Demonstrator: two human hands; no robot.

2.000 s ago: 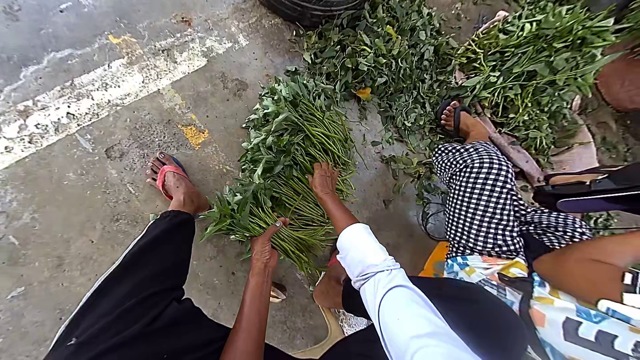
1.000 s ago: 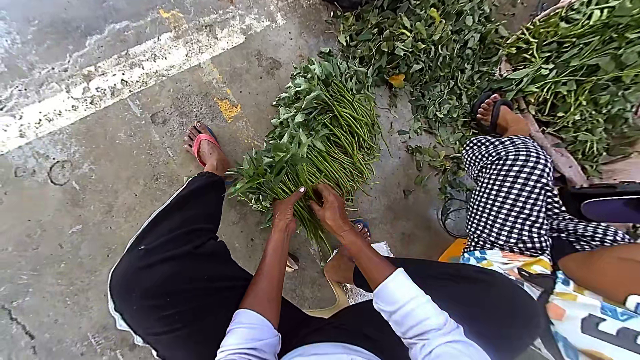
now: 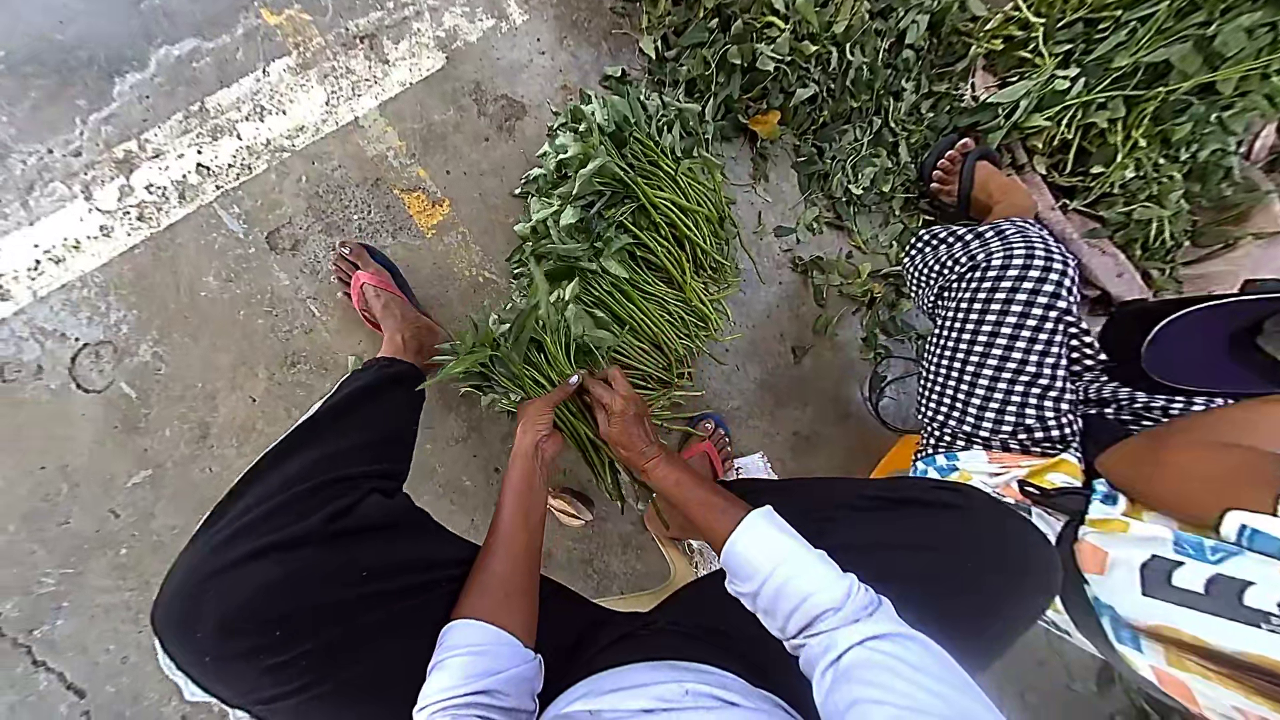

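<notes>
Long green leafy stalks lie in a layered pile (image 3: 650,250) on the concrete between my feet, leaves toward the upper left and bare stems toward the lower right. At its near end my left hand (image 3: 543,420) grips a bunch of stems (image 3: 590,440) from the left, thumb pointing up across them. My right hand (image 3: 620,415) closes on the same bunch from the right, its fingertips close to my left thumb. The cut ends stick out below both hands. Whether this bunch is apart from the pile is hard to tell.
A co-worker in checkered trousers (image 3: 990,340) sits at the right, one sandalled foot (image 3: 965,180) beside a heap of loose leaves (image 3: 850,110). More leafy stalks (image 3: 1130,120) lie at the upper right. My own sandalled feet (image 3: 385,300) flank the pile. A dark purple cap-like object (image 3: 1215,340) is at the right edge.
My right hand, earlier spread on the stalks farther up the pile, has come down beside my left hand at the near end. Both hands now hold stems together.
</notes>
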